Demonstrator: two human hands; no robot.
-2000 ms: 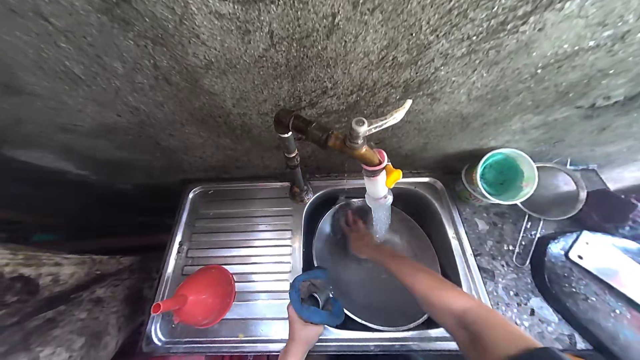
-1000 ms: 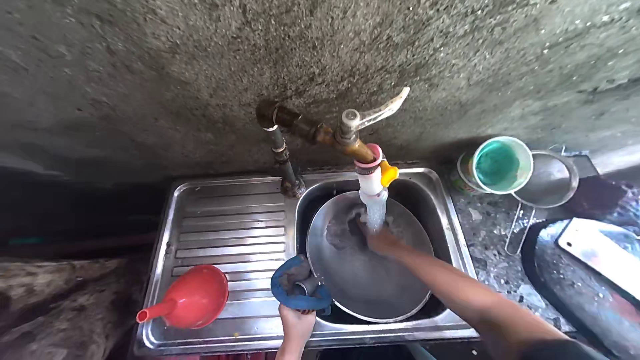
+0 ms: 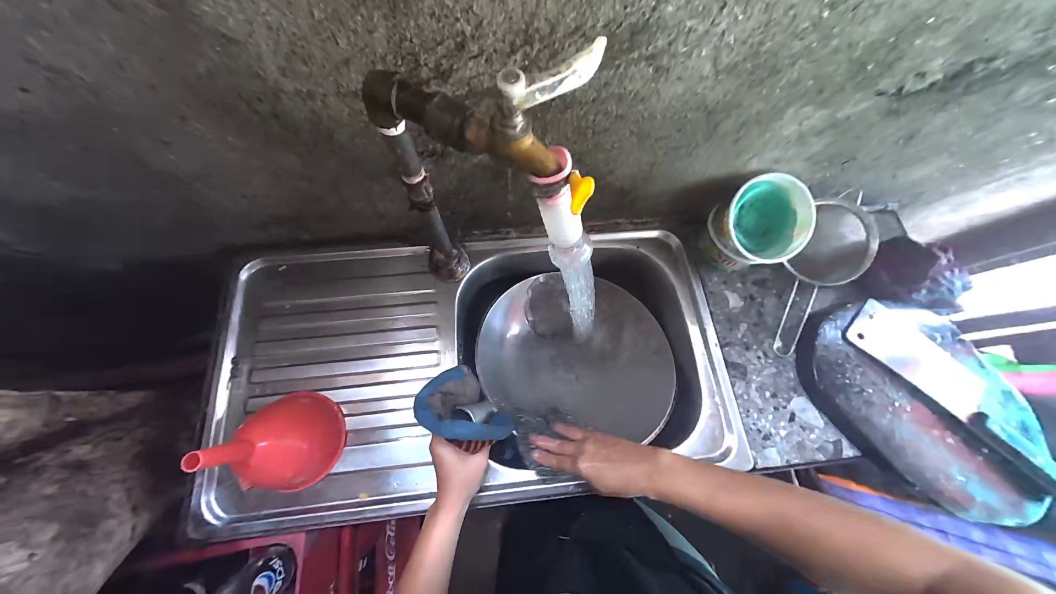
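Note:
A large round metal pan (image 3: 610, 371) lies in the sink basin (image 3: 691, 412), and water (image 3: 580, 289) runs into it from a tap (image 3: 528, 153) with a white plastic outlet. My left hand (image 3: 459, 472) grips the pan's handle through a folded blue and grey cloth (image 3: 452, 404); most of the handle is hidden. At the pan's near edge my right hand (image 3: 590, 458) lies palm down with its fingers apart, over a dark mesh-like scrubber or splashing water, I cannot tell which. A red plastic funnel (image 3: 293, 441) rests on the ribbed drainboard (image 3: 346, 330).
On the speckled counter (image 3: 747, 371) at the right stand a white tub (image 3: 771, 219) with green inside, a wire strainer (image 3: 833, 243) and a dark tray (image 3: 916, 396) bearing a white board (image 3: 916, 355). A rough wall rises behind the sink. Crated bottles (image 3: 264, 569) are below left.
My right hand has moved from under the running water, at the pan's far part, to the pan's near edge. My left hand stays at the cloth by the pan's left side.

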